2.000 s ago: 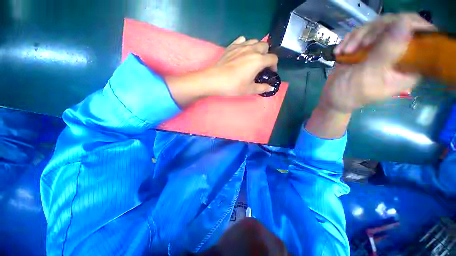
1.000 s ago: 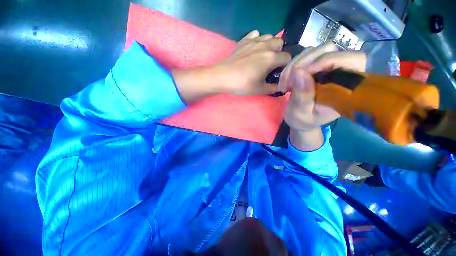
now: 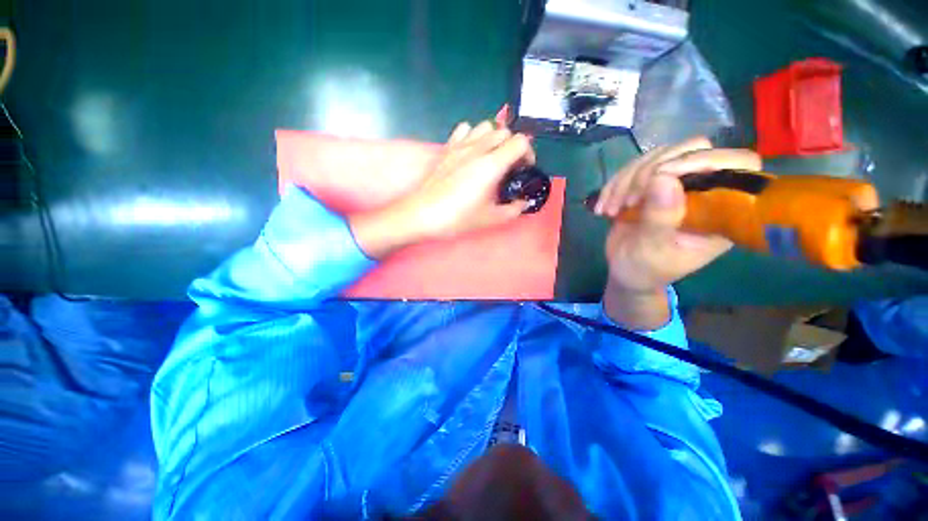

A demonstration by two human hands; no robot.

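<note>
My left hand [image 3: 463, 188] holds a small round glossy black part [image 3: 527, 189] over the right side of the salmon-red mat [image 3: 478, 267]. My right hand [image 3: 661, 219] grips the orange electric screwdriver [image 3: 784, 216], which lies roughly level with its nose pointing left at the black part. The nose is near my fingertips, and a gap shows between it and the part. Any screw is too small to see.
The grey-white screw feeder [image 3: 609, 36] stands beyond the mat, with a crumpled clear bag [image 3: 687, 97] beside it. A red bin [image 3: 800, 109] is further right. A black cable [image 3: 712, 364] crosses at lower right. A cardboard box [image 3: 758, 336] is beyond the bench edge.
The screwdriver has gone from the feeder to the black part, then drawn back to the right, away from it. My left hand has kept hold of the part. The camera view has shifted.
</note>
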